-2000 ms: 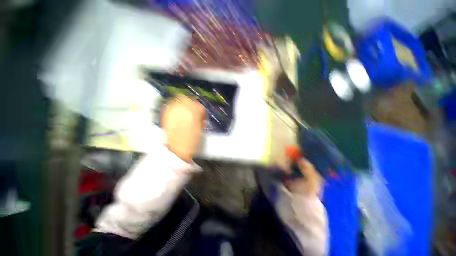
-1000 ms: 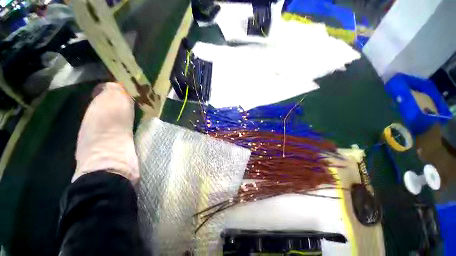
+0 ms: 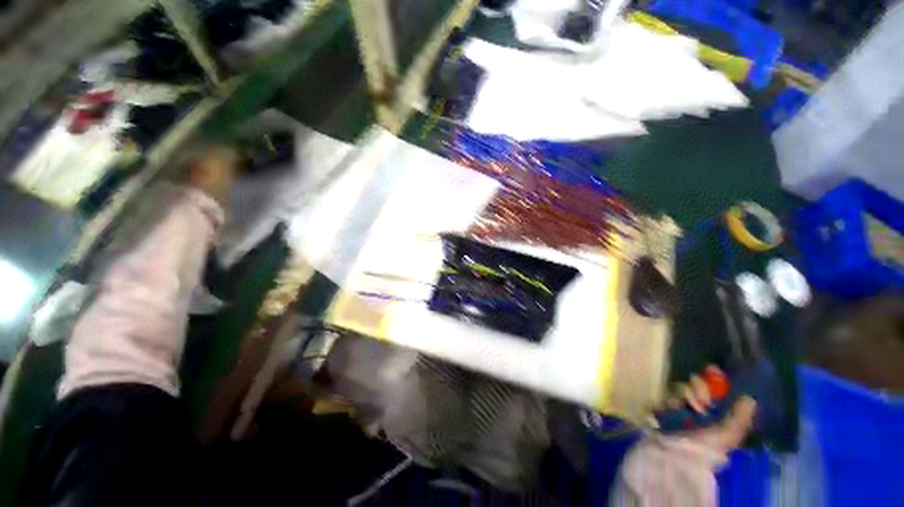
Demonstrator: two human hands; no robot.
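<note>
A black socket housing (image 3: 510, 307) lies on the white-covered work board (image 3: 476, 345), with a yellow-green wire across it. Brown lead wires (image 3: 545, 210) and blue lead wires (image 3: 491, 149) lie fanned beyond it. My left hand (image 3: 213, 173) is reached out far left, blurred, beside a dark object (image 3: 268, 151) on a whitish sheet; I cannot tell whether it holds it. My right hand (image 3: 716, 421) is at the board's lower right, closed around the soldering gun, whose orange-red part (image 3: 716, 382) shows; most of the gun is blurred or hidden.
A translucent whitish sheet (image 3: 382, 203) overlaps the board's left side. White paper (image 3: 555, 94) lies beyond the wires. A dark stand (image 3: 651, 287), tape roll (image 3: 754, 227) and white spool (image 3: 773, 286) are at right, with blue bins (image 3: 857, 233). Pale rails (image 3: 375, 59) stand at upper left.
The view has shifted, bringing the whole housing and my right hand with the gun into sight. My left hand is now beside the dark object on the sheet at left.
</note>
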